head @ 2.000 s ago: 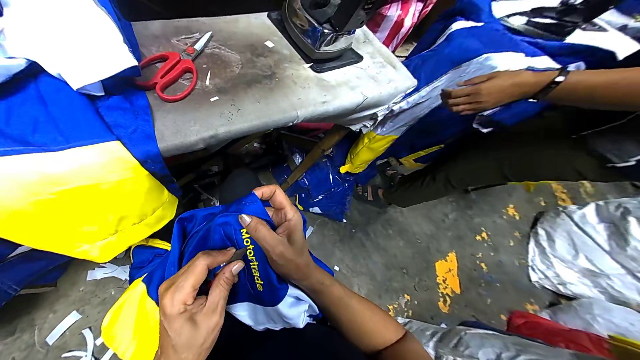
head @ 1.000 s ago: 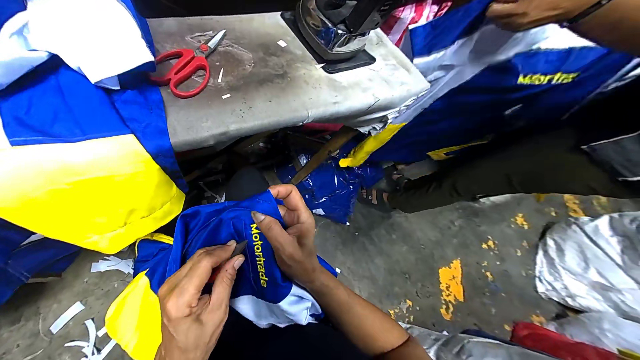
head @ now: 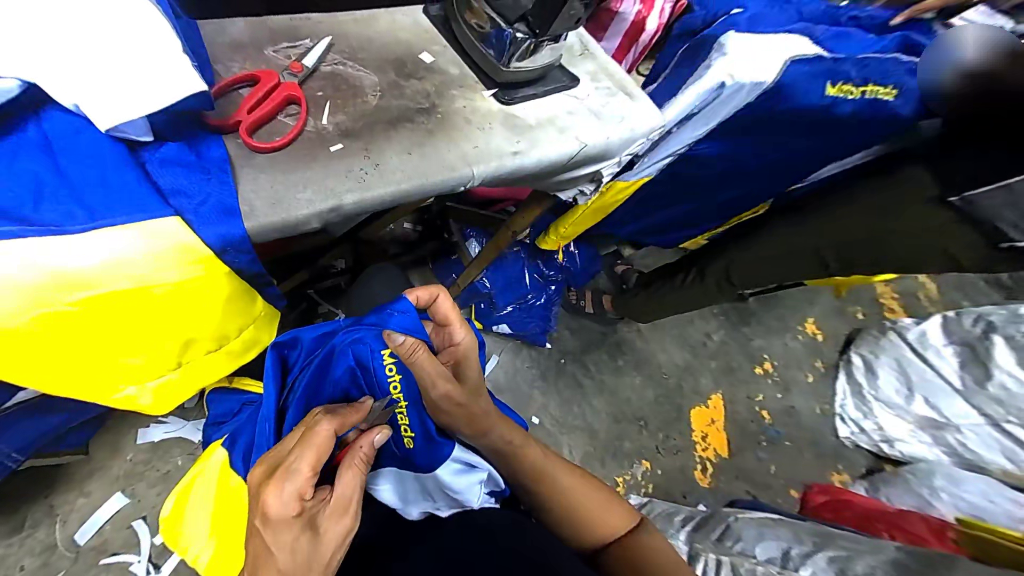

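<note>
A blue garment piece (head: 324,360) with yellow and white panels and yellow embroidered lettering is bunched between my hands. My left hand (head: 308,480), at the lower centre, holds small thread snips (head: 379,413); a bit of red shows under its fingers. The blades lie close against the embroidery, pointing up and right. At the garment's upper right edge, my right hand (head: 452,376) pinches the cloth between thumb and fingers; some fingertips are hidden behind the fold. Red-handled scissors (head: 268,100) lie partly open on the grey-covered table (head: 448,152) above.
An iron (head: 512,40) rests on its pad at the table's back. Blue, white and yellow garments (head: 120,312) hang at left; another (head: 768,120) hangs at right beside a co-worker's leg (head: 768,264). Silver covers (head: 936,392) and white scraps (head: 100,518) lie on the floor.
The co-worker's hand has moved up and away to the top right, and the garment there has shifted, showing its embroidered lettering. My hands keep nearly the same hold; the snips' blades now show more clearly.
</note>
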